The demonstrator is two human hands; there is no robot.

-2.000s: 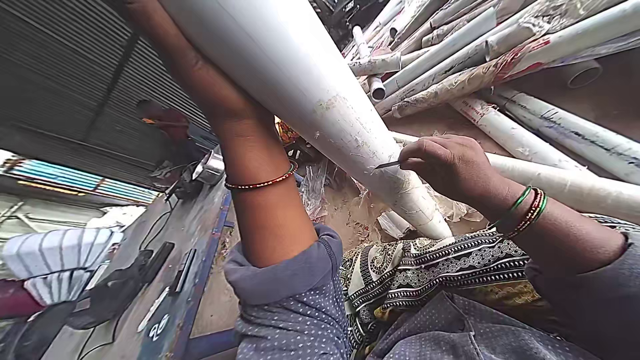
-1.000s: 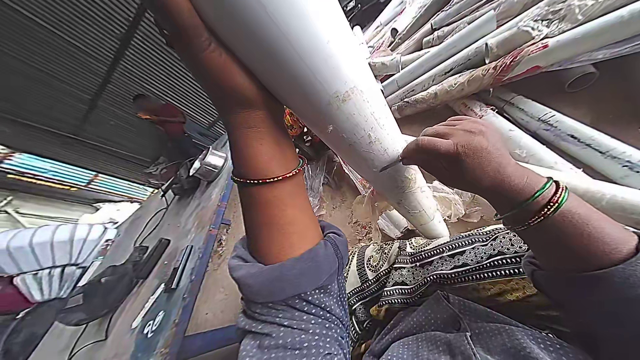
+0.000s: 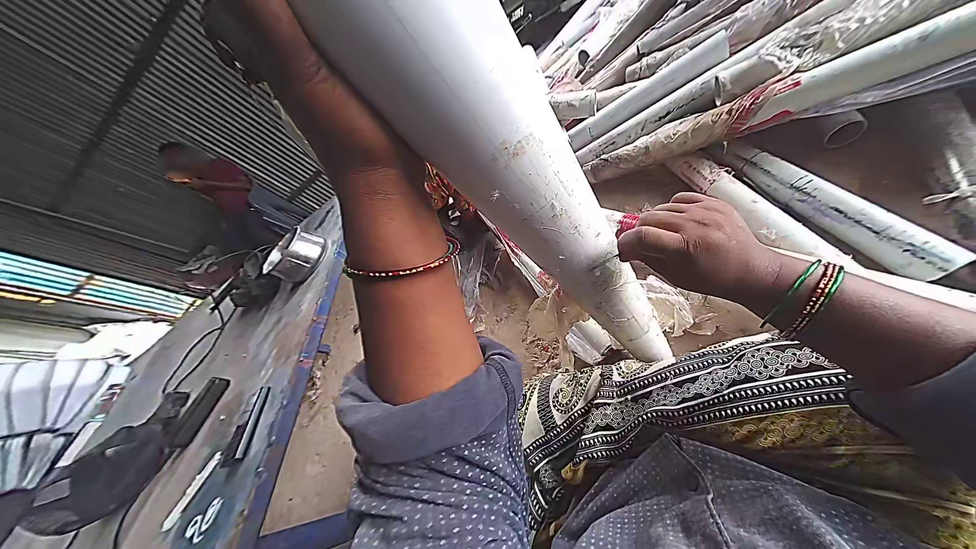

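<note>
A long white plastic pipe [image 3: 488, 137] slants from the top of the view down to the patterned cloth over my lap, its surface scuffed and stained near the lower end. My left hand [image 3: 267, 46] is at the pipe's upper left side, partly cut off by the top edge; its fingers are not plain to see. Close against the lower right side of the pipe is my right hand [image 3: 679, 240], its fingers curled. Of the thin tool in it, only a dark tip by the thumb shows faintly; the rest is hidden in the fist.
Many white pipes [image 3: 854, 213], some in torn plastic film, lie piled at the right. At the left a table [image 3: 282, 427] with a blue edge bears a steel pot [image 3: 296, 254], cables and a black bag [image 3: 99, 480]. A person [image 3: 221, 187] is beyond it.
My right hand has moved a little up along the pipe since two seconds ago, and the thin tool, plain in the earlier frames, is now mostly hidden. My left arm still lies along the pipe.
</note>
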